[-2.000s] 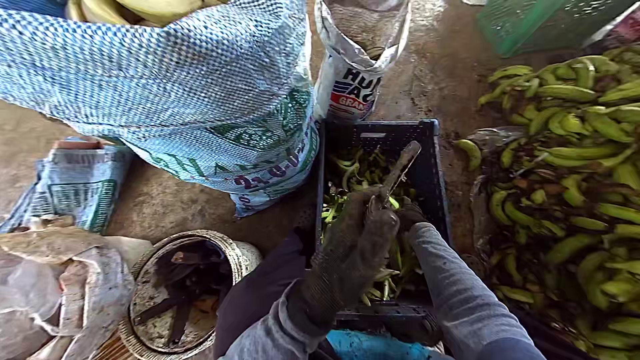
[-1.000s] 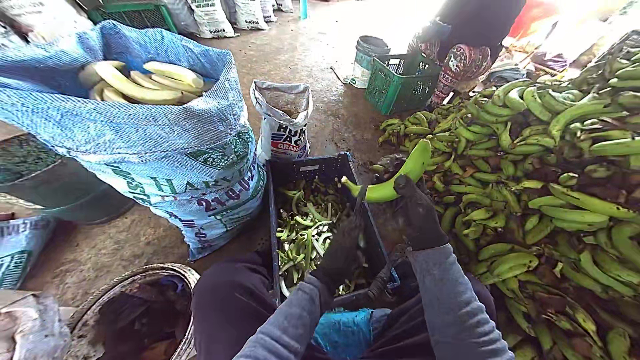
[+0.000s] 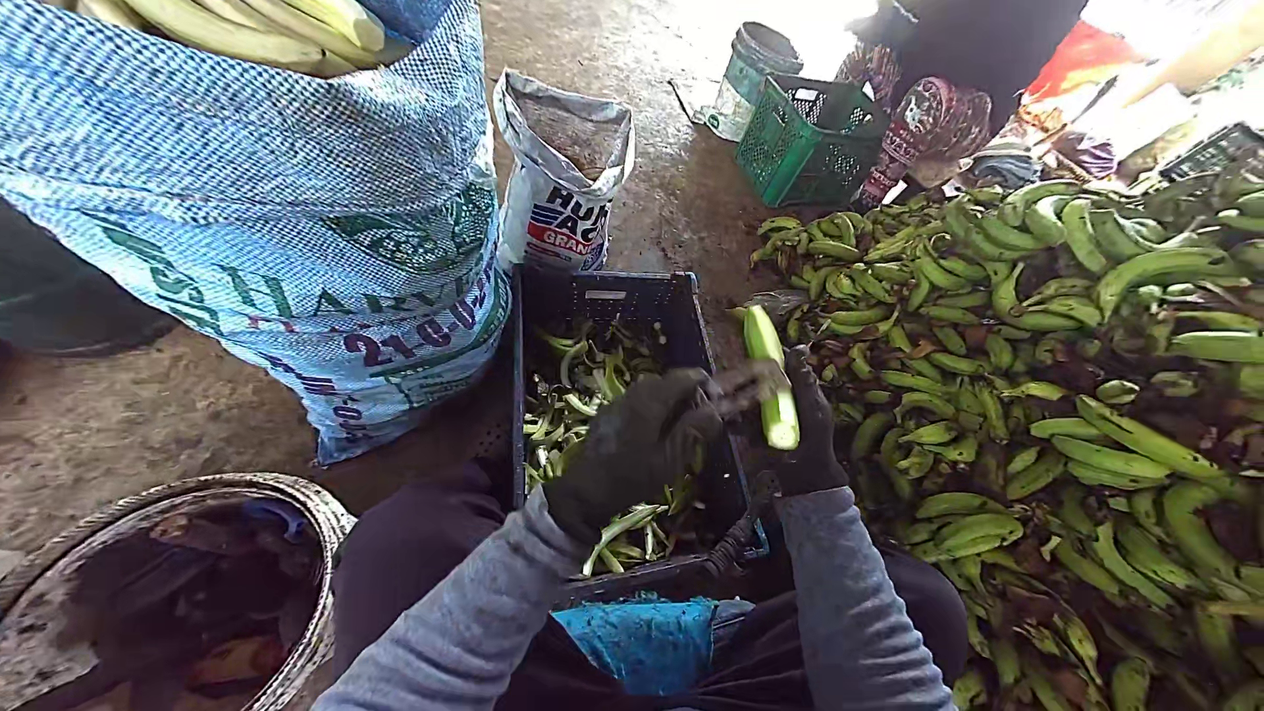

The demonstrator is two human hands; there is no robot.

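Note:
My gloved left hand (image 3: 637, 449) is closed on a tool (image 3: 741, 387), blurred, probably a knife or peeler, whose far end lies across a green plantain (image 3: 768, 370). The plantain stands nearly upright in my gloved right hand (image 3: 812, 425), with a pale cut lower end. Beneath my left hand is a dark plastic crate (image 3: 612, 286) holding green peel strips (image 3: 632, 533). A large pile of green plantains (image 3: 1047, 395) lies to the right of my right hand.
A tall blue-white woven sack (image 3: 326, 197) of peeled plantains (image 3: 276, 30) stands left, beside a smaller printed sack (image 3: 568, 188). A round container (image 3: 331, 553) with dark contents sits lower left. Farther off are a green crate (image 3: 810, 148), a bucket (image 3: 755, 74) and a person (image 3: 978, 49).
A whole green plantain held up in my right hand one second ago is now lower, with the tool against it and a pale cut end. Two seconds ago both hands were over the crate.

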